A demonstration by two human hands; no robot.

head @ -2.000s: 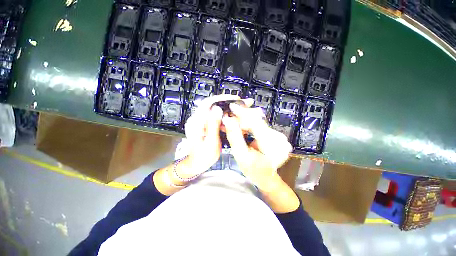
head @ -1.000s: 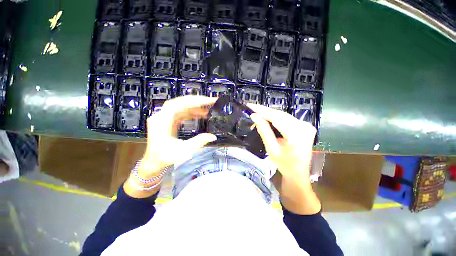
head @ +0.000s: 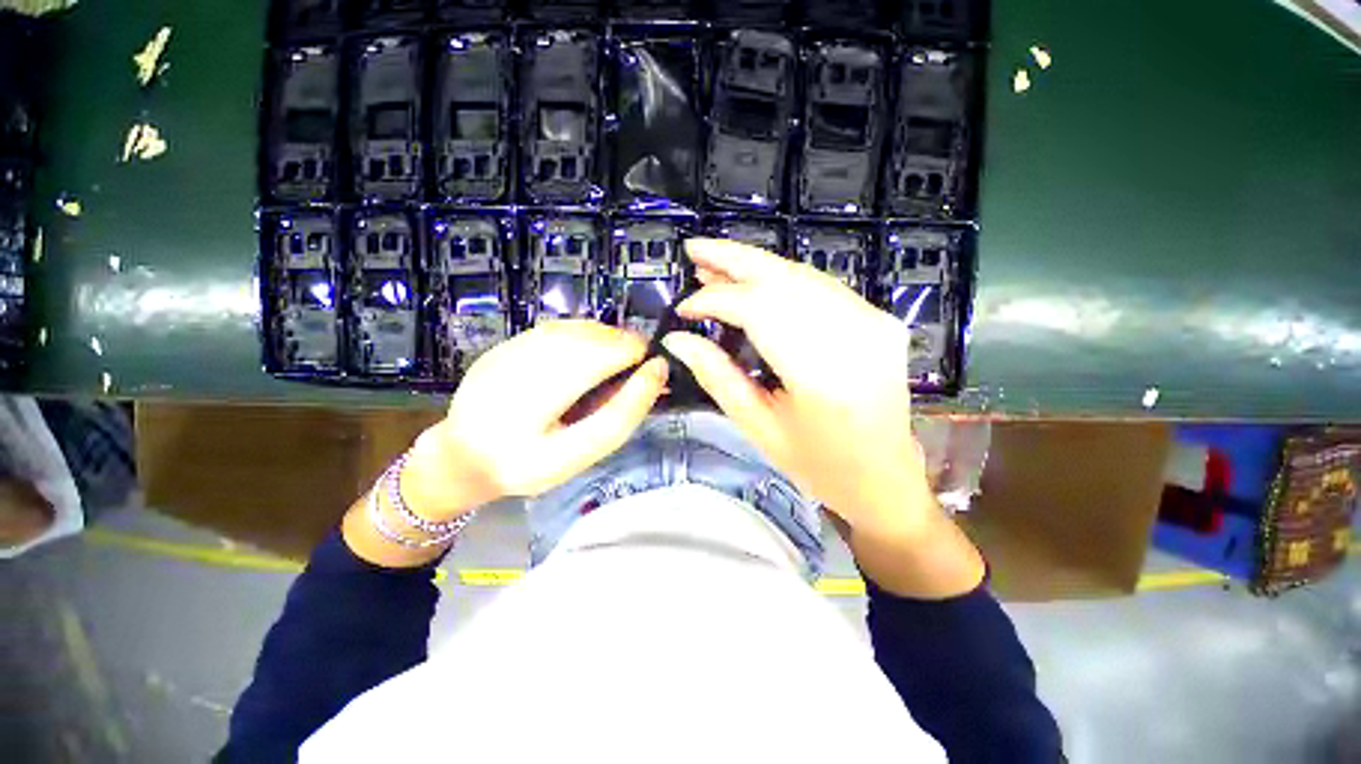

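Observation:
A black phone housing (head: pixel 684 391) is held between my two hands above the tray's near edge, mostly hidden by the fingers. My left hand (head: pixel 555 400) pinches its left side. My right hand (head: pixel 791 358) holds it from the right, its fingertips meeting the left ones near the housing's upper part. I cannot tell if a small part is between the fingertips. The shiny black blister tray (head: pixel 624 212) lies on the bench, with grey-black housings in its pockets. One pocket (head: pixel 657 127) in the second row is an empty shiny hollow.
The green bench (head: pixel 1134 194) bears pale scraps (head: pixel 145 141) at the left and a few at the right. Another tray's edge shows at far left. Brown cardboard boxes (head: pixel 1067 500) stand below the bench edge, with a blue bin (head: pixel 1227 493) at right. A person's part shows at left.
The housing, seen broadly between spread hands one second ago, is now turned and mostly covered. Both hands have closed together around it. The view has shifted slightly.

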